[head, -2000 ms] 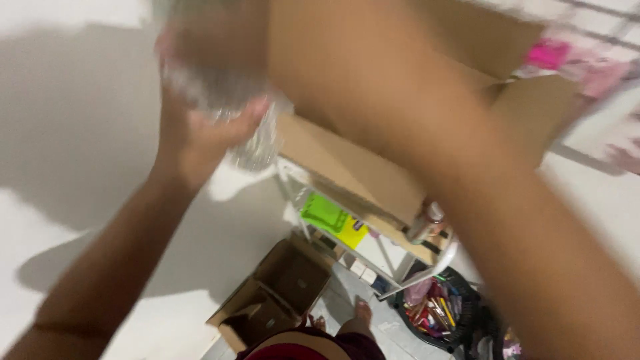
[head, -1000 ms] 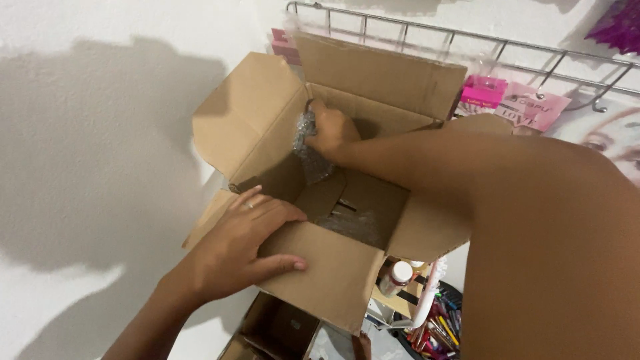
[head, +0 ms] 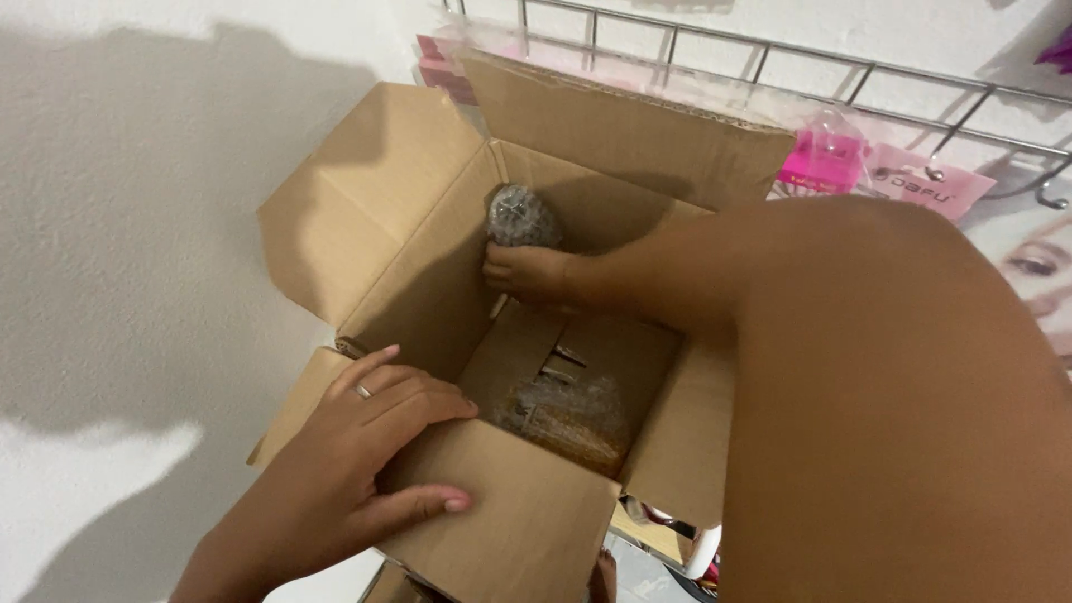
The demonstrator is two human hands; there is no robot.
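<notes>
An open cardboard box (head: 419, 293) with its flaps spread fills the middle of the view. Inside it, at the far left corner, my right hand (head: 532, 272) grips a bundle in bubble wrap (head: 521, 216) that stands against the walls. My left hand (head: 394, 435) lies over the near left edge of the box, fingers spread, a ring on one finger, the thumb on the near flap (head: 511, 502). On the box floor, toward the near side, rests another item in clear wrap (head: 578, 419), amber in its lower part.
Behind the box a metal wire rack (head: 762, 50) runs along the white wall, with pink packages (head: 825, 159) hanging from it. A shelf unit with a white rail (head: 705, 553) shows below the box at the right. Part of another cardboard box (head: 394, 586) is at the bottom edge.
Two seconds ago both hands were outside the box, near a clear-wrapped bundle. One second ago my right hand was inside with the bundle; it now sits lower on it. The view has shifted strongly since the first frame.
</notes>
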